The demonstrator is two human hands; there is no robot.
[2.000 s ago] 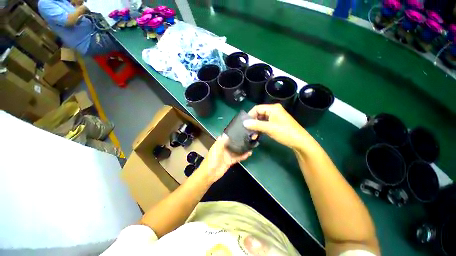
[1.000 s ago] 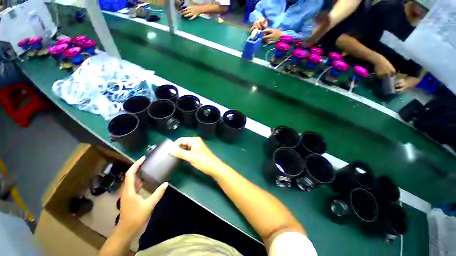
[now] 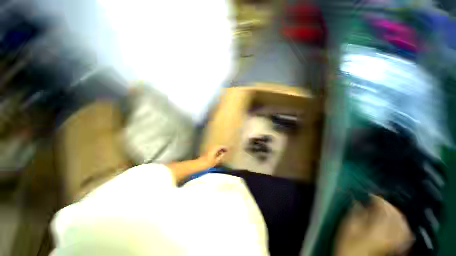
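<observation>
The view is strongly blurred. My left hand (image 3: 216, 156) is at the near left edge of the open brown carton (image 3: 222, 122); I cannot tell if it holds anything. Dark housings (image 3: 260, 145) lie on the carton's pale bottom. My right hand (image 3: 377, 227) is over the green bench (image 3: 350, 172) at the lower right, smeared by motion, with its grip unclear. Dark housings (image 3: 395, 155) on the bench blur together beyond my right hand.
The clear bag of white rings (image 3: 385, 85) lies on the bench at the upper right, with pink-topped parts (image 3: 395, 32) behind it. A red stool (image 3: 303, 22) is beyond the carton. A large white panel (image 3: 175, 45) and another brown carton (image 3: 95, 145) are at the left.
The view has swung left and down to the carton. My hands, together on a housing before, are now far apart: left at the carton, right over the bench.
</observation>
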